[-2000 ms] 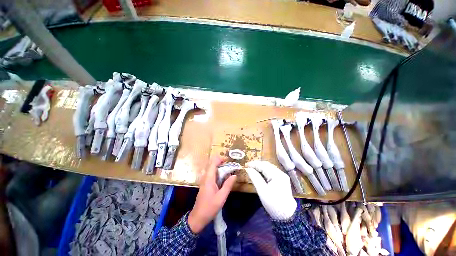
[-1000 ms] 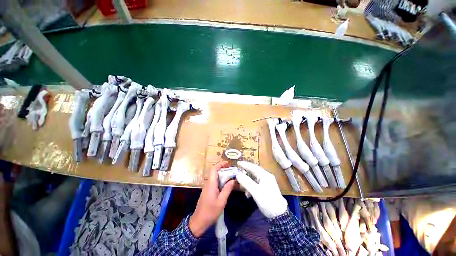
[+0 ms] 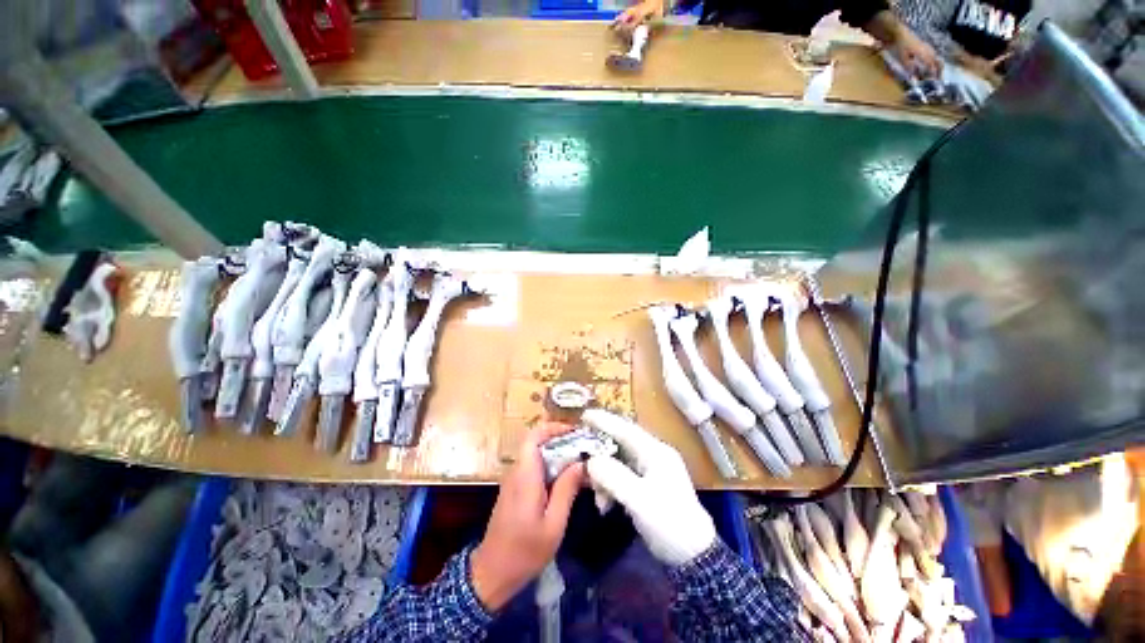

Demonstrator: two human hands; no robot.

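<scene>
My bare left hand (image 3: 525,513) is closed around the wide head of a pale grey-white handle body (image 3: 571,448). Its straight grey end hangs down below my hands, above my lap. My gloved right hand (image 3: 650,487) has its fingertips at the right side of the same head; whether they grip the head or a small part is hidden. A white oval ring (image 3: 570,396) lies on the brown work pad (image 3: 521,399) just beyond my hands. Small dark brown specks (image 3: 580,364) are scattered on the pad.
Rows of handle bodies lie left (image 3: 337,345) and right (image 3: 753,371). Blue bins below hold flat grey plates (image 3: 295,553) and pale bodies (image 3: 860,559). A black cable (image 3: 879,314) loops before the clear-sided box. Beyond the green conveyor (image 3: 427,170), people's hands (image 3: 640,15) handle parts.
The view has tilted up and shifted. My gloved fingertips have come from above the head to its right side. The held head now shows its open grey end. A hand with a part appears across the conveyor.
</scene>
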